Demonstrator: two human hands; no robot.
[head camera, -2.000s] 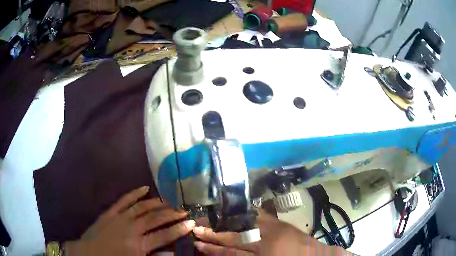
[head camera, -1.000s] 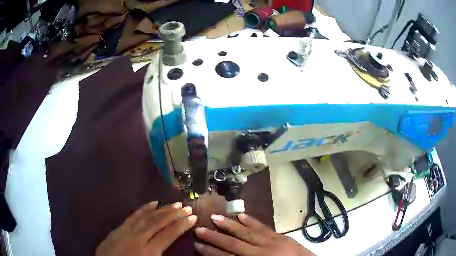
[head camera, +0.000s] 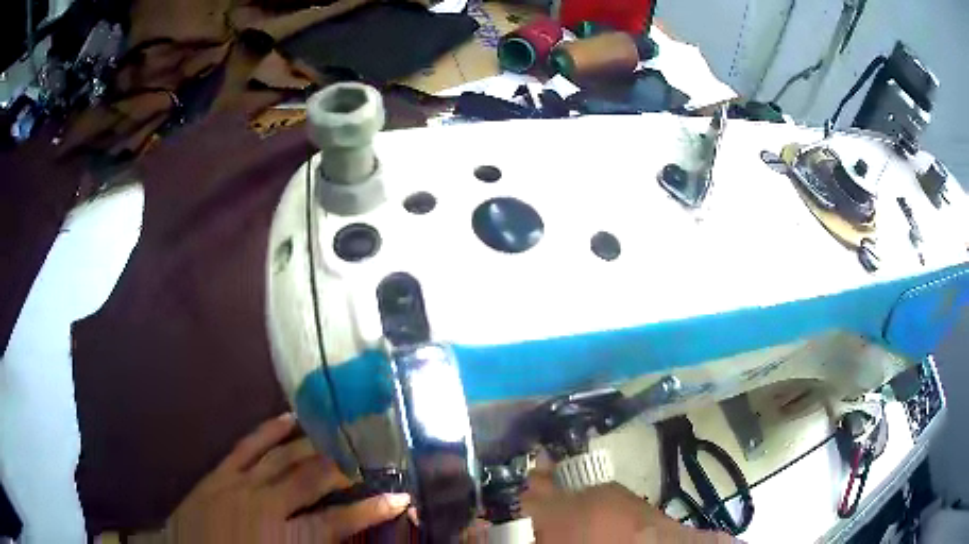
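Note:
The maroon garment panel (head camera: 181, 319) lies flat to the left of the white and blue sewing machine head (head camera: 595, 292) and runs under its left end. My left hand (head camera: 271, 494) lies palm down on the panel at the bottom edge, fingers a little apart, fingertips beside the head's left end. My right hand (head camera: 595, 515) is partly hidden behind the tension dial (head camera: 584, 469) and the head, and cut off by the bottom edge; its fingers do not show. The shiny take-up guard (head camera: 434, 425) stands in front. The needle and presser foot are hidden.
Black-handled shears (head camera: 712, 483) lie under the arm. Red and dark snips (head camera: 853, 478) lie at the table's right. A grey knob (head camera: 346, 143) stands on the head. Behind are thread cones (head camera: 597, 55) and brown cloth pieces (head camera: 202, 74). White table (head camera: 48, 372) shows at left.
The view has tilted, so the head looks larger and lower and hides more of my right hand. The maroon panel now reaches farther back. Both hands sit lower in the picture.

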